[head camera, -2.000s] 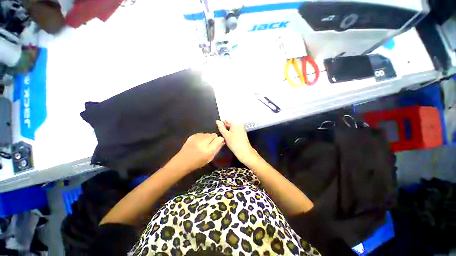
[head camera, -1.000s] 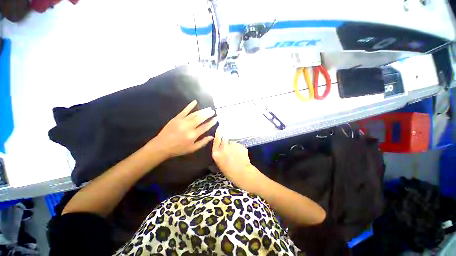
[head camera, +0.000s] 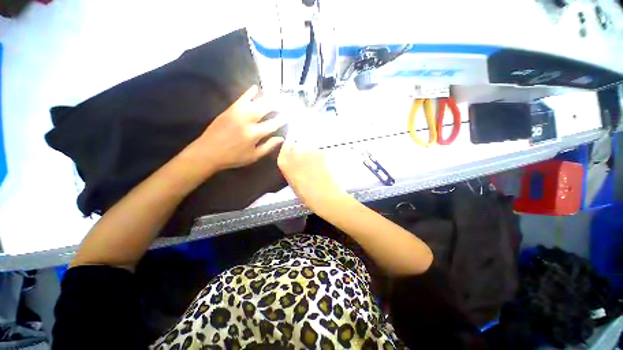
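A black garment piece lies on the white table, left of the needle area of the white sewing machine. My left hand rests on its right part with the fingers spread, pointing toward the presser foot. My right hand is at the cloth's right edge, just below the glare under the machine head, with its fingers bent. Its fingertips are washed out by light, so I cannot tell whether they pinch the cloth. The presser foot and needle are partly lost in the glare.
Dark thread snips lie right of my right hand. Shears with yellow and red handles and a black phone-like rectangle lie farther right. Below the table's grey front edge are dark cloth heaps and a red plastic crate.
The cloth and both hands have moved up toward the machine head. My left hand has gone from gathered near my right hand to spread on the cloth. The view has shifted too.
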